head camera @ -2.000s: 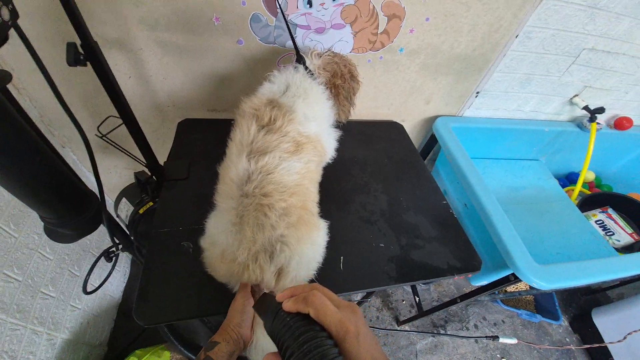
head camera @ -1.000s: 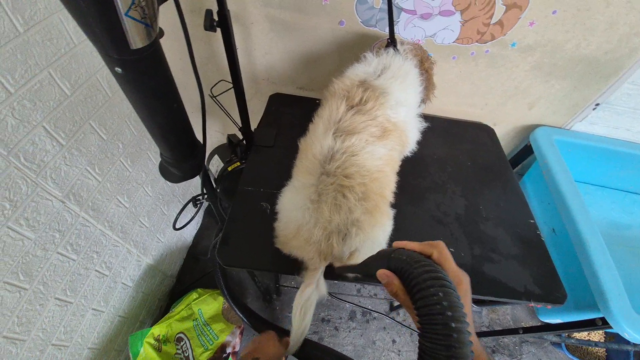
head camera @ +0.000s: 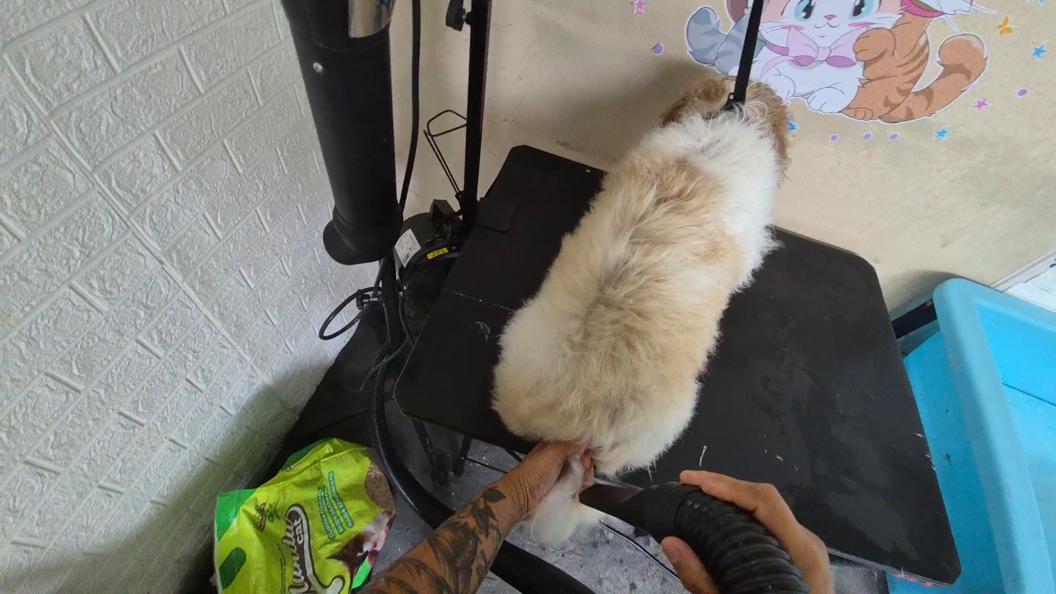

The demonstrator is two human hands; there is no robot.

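Note:
A cream and tan dog [head camera: 635,289] stands on a black grooming table [head camera: 825,379], its rear toward me and its head at the wall, with a black strap [head camera: 749,49] at its neck. My left hand [head camera: 551,474] is closed around the base of its white tail [head camera: 563,513], which hangs past the table's near edge. My right hand [head camera: 763,516] grips the black ribbed hose of a pet dryer [head camera: 734,536]. The hose's flat nozzle [head camera: 615,499] points at the tail, close beside my left fingers. The dog's face and legs are hidden.
A thick black dryer arm [head camera: 355,132] hangs at the upper left, near a black upright post [head camera: 476,107]. A green bag [head camera: 305,520] lies at lower left by a black hose [head camera: 396,445]. The blue tub [head camera: 973,396] is at the right. White brick-patterned wall [head camera: 124,247] rises at left.
My left hand has moved up from the tail's lower part to its base. The nozzle, one second ago by the dog's rump, now points at the tail from the right.

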